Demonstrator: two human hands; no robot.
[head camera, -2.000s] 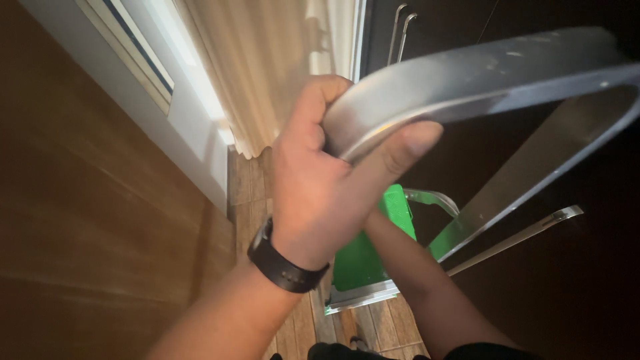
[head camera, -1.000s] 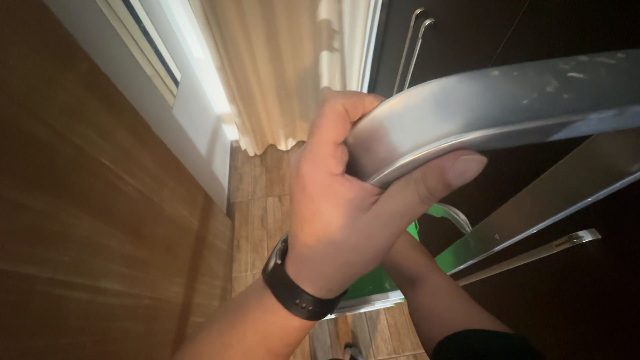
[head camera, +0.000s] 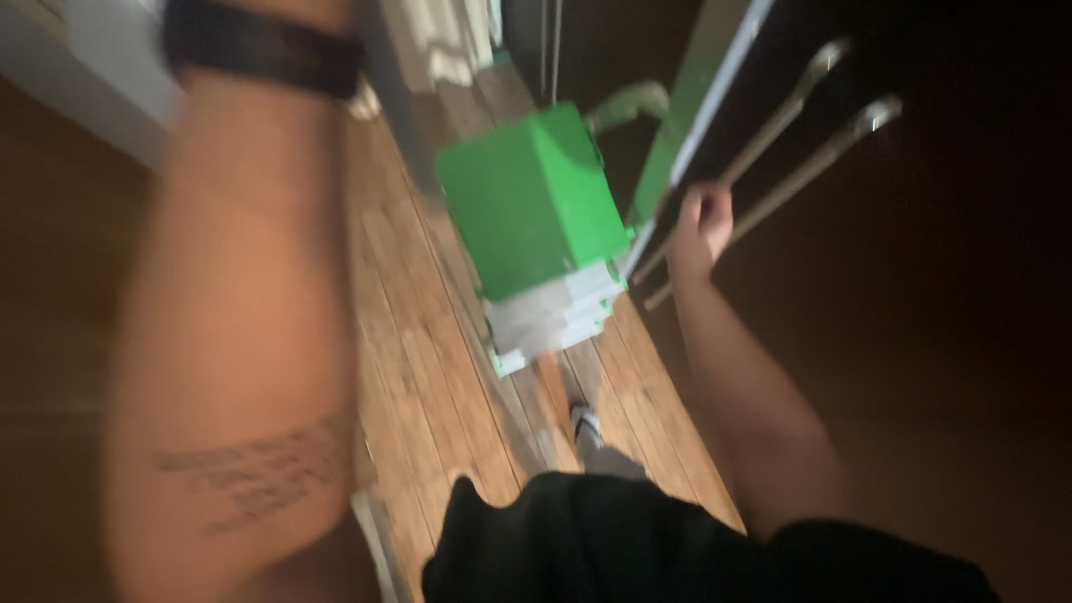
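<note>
My left forearm, with a dark wristband (head camera: 264, 50) and a tattoo, crosses the left of the view; the hand itself is cut off by the top edge. A green panel (head camera: 536, 201), apparently the tread of a metal-framed step ladder, lies between my arms, with several white, green-edged layers below it. My right hand (head camera: 703, 222) is at a long metal cabinet handle (head camera: 775, 121), close to the pale metal rail (head camera: 720, 84) beside the green panel. Its fingers are curled, but blur hides whether they grip the handle or the rail.
Wood-look floor planks (head camera: 419, 335) run below. Dark cabinet fronts (head camera: 938, 293) with a second long handle (head camera: 812, 176) stand at right. A brown wooden surface (head camera: 59, 335) is at left, and a pale curtain (head camera: 440, 42) hangs at the top. A foot (head camera: 584, 419) shows beneath the layers.
The view has swung downward. My left hand, earlier on the broad curved metal rail, has left the view. My right hand, hidden earlier, now shows by the cabinet handle.
</note>
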